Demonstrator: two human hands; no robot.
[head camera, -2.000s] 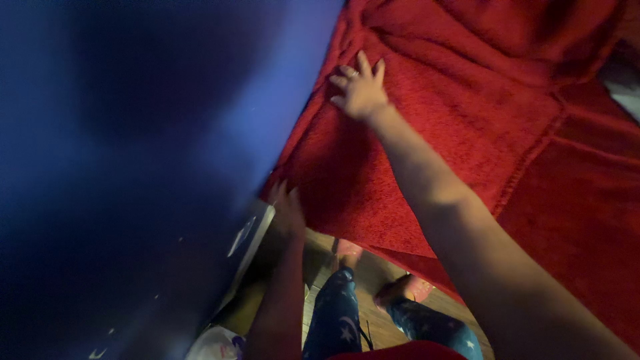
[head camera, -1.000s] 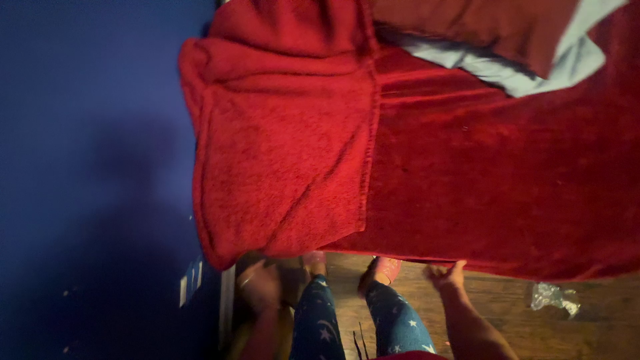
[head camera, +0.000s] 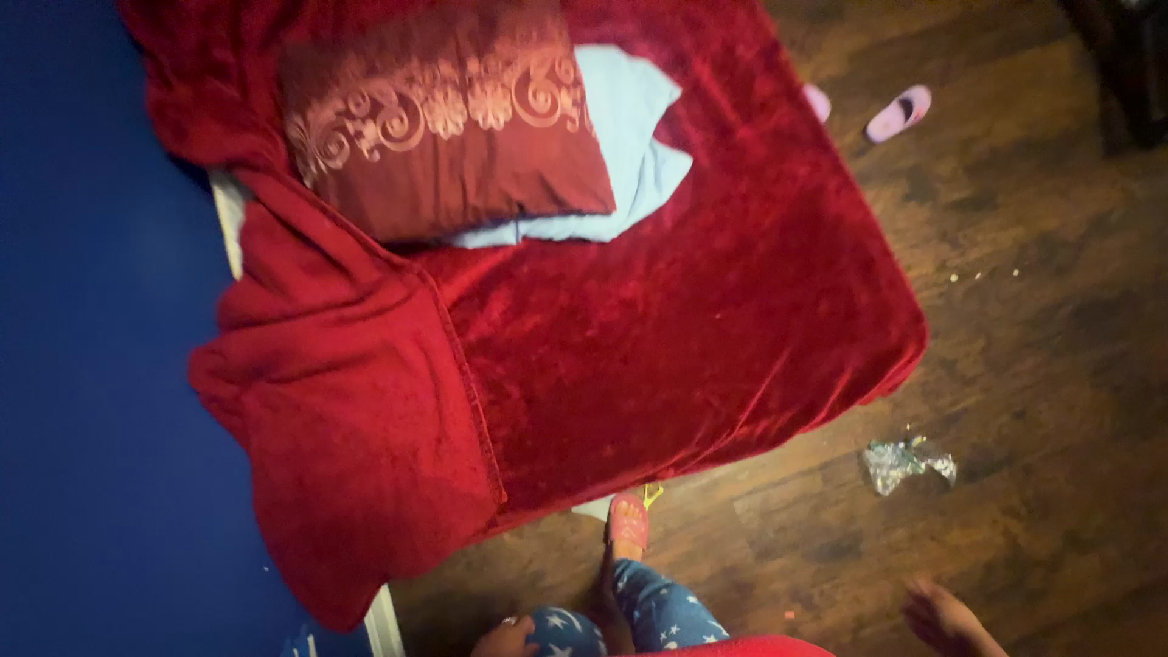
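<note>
My left hand (head camera: 505, 637) is at the bottom edge, partly cut off, beside my knee in star-printed trousers (head camera: 568, 631). Over the wood floor at the lower right, my right hand (head camera: 940, 613) is blurred and touches nothing that shows. A red velvety blanket (head camera: 657, 365) covers the bed. On its left side lies a folded red fleece blanket (head camera: 365, 456), its lower corner hanging over the bed's edge beside the wall. A dark red pillow (head camera: 456, 173) with a scroll pattern rests on a light blue cloth (head camera: 630, 137).
A blue wall (head camera: 100, 365) runs along the left. On the wood floor (head camera: 1022, 383) lie a pink slipper (head camera: 899, 113), part of another, and a crumpled clear plastic wrapper (head camera: 903, 464). My foot in a pink sandal (head camera: 628, 524) stands by the bed's near edge.
Both hands have left the blankets: the left lay on the folded one two seconds ago, and the right was at the bed's edge one second ago. The view has shifted widely to the right.
</note>
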